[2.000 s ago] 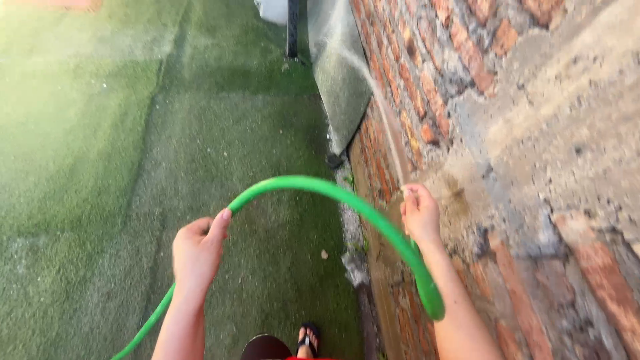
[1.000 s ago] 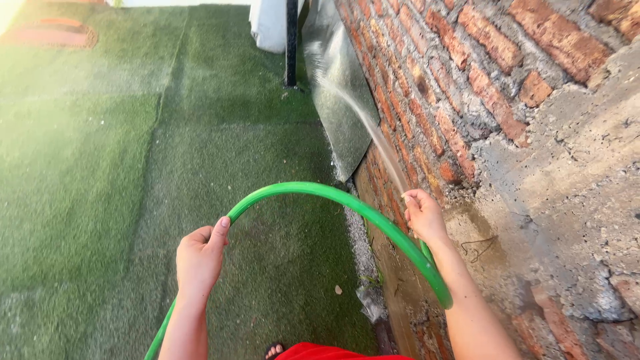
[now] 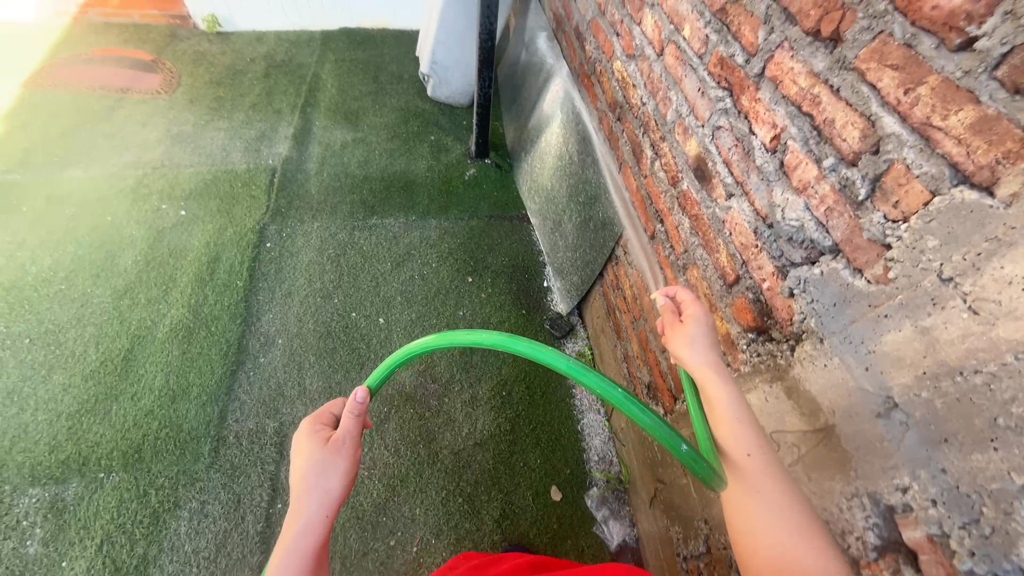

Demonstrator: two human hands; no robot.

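A green garden hose (image 3: pixel 552 362) arches between my two hands and bends sharply beside my right forearm. My left hand (image 3: pixel 326 448) is closed around it at the lower left, over the artificial turf. Near the brick wall, my right hand (image 3: pixel 686 328) grips the hose's outlet end, which the fingers mostly hide. A stream of water (image 3: pixel 636 228) leaves that hand and runs forward along the wall, over a grey metal sheet (image 3: pixel 560 160) that leans there.
Artificial turf (image 3: pixel 416 264) covers the ground in overlapping pieces. The rough brick wall (image 3: pixel 824 104) rises on the right. A black post (image 3: pixel 484 80) stands ahead, beside a white covered object (image 3: pixel 448 52). A round reddish patch (image 3: pixel 108 72) lies far left.
The view has tilted and shifted somewhat. The bend of the hose near my right forearm has become sharper. Both hands keep their hold, and water still flows.
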